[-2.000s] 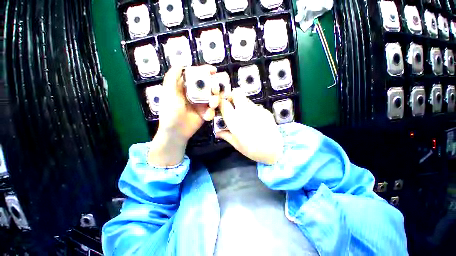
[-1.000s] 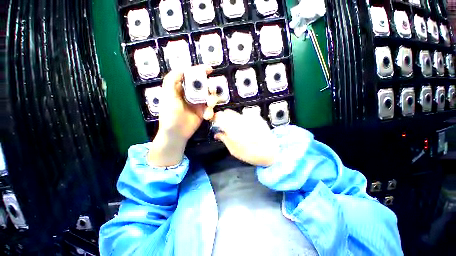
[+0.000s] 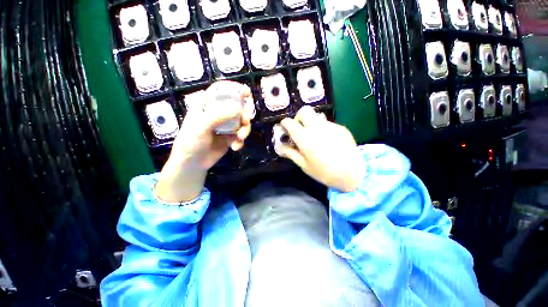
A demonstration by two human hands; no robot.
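The black blister tray (image 3: pixel 240 73) lies in front of me, most of its pockets holding silver-white metal parts with dark centre holes. My left hand (image 3: pixel 207 132) is closed around a metal part (image 3: pixel 227 96) above the tray; its face is overexposed, and how many parts it holds cannot be told. My right hand (image 3: pixel 321 144) holds another metal part (image 3: pixel 281 140) by its edge between thumb and fingers, at the near row of the tray. The fingers hide part of it, and whether it touches the pocket cannot be told.
Tall black tray stacks stand at left (image 3: pixel 42 120) and right (image 3: pixel 393 66); the right top tray holds parts. A white cloth (image 3: pixel 344 7) and a thin bent rod (image 3: pixel 359 57) lie on the green surface (image 3: pixel 354 114). A red-lit display (image 3: pixel 490 156) is low at the right.
The view has shifted, so the trays appear further left. My right hand has moved away from my left and now holds a part at the near row. My left hand has turned its part.
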